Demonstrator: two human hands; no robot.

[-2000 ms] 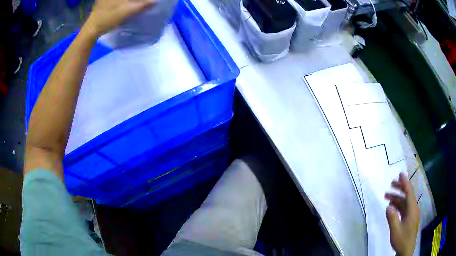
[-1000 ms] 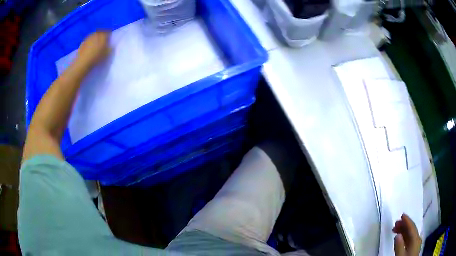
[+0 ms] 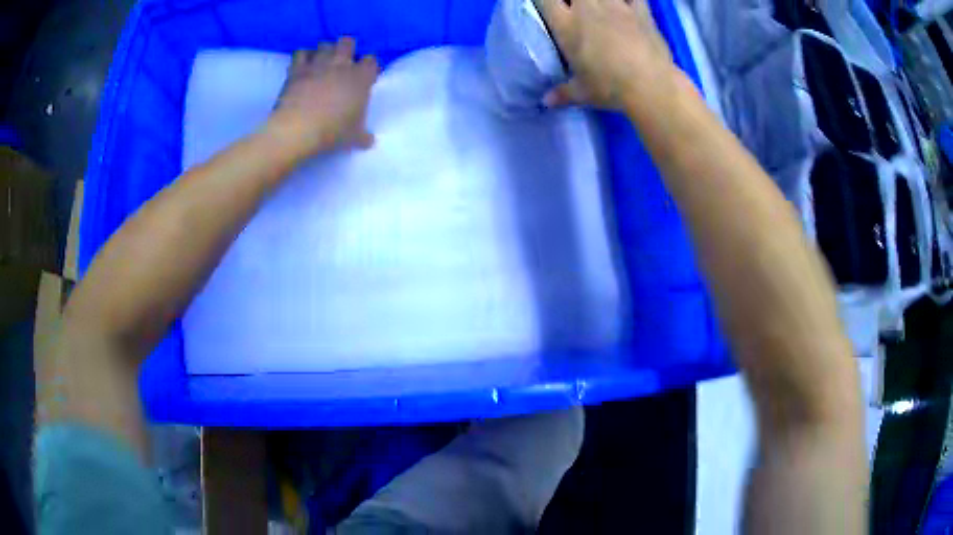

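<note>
A large white sheet (image 3: 397,261) lies flat inside the blue bin (image 3: 449,402). My left hand (image 3: 329,96) rests with spread fingers on the sheet's upper left part and holds nothing. My right hand (image 3: 606,52) grips a whitish wrapped item (image 3: 519,63) at the bin's far right corner, above the sheet. A dark edge shows between the wrap and my fingers; what is inside the wrap cannot be told.
Black housings in pale bags (image 3: 849,214) stand on the bench to the right of the bin. The white bench top (image 3: 724,460) shows at the lower right. Brown cardboard (image 3: 26,209) is at the left. My legs are below the bin.
The view has turned toward the bin. My right hand has come from over the bench papers to the wrapped item in the bin. My left hand let go of that item earlier and is now on the sheet.
</note>
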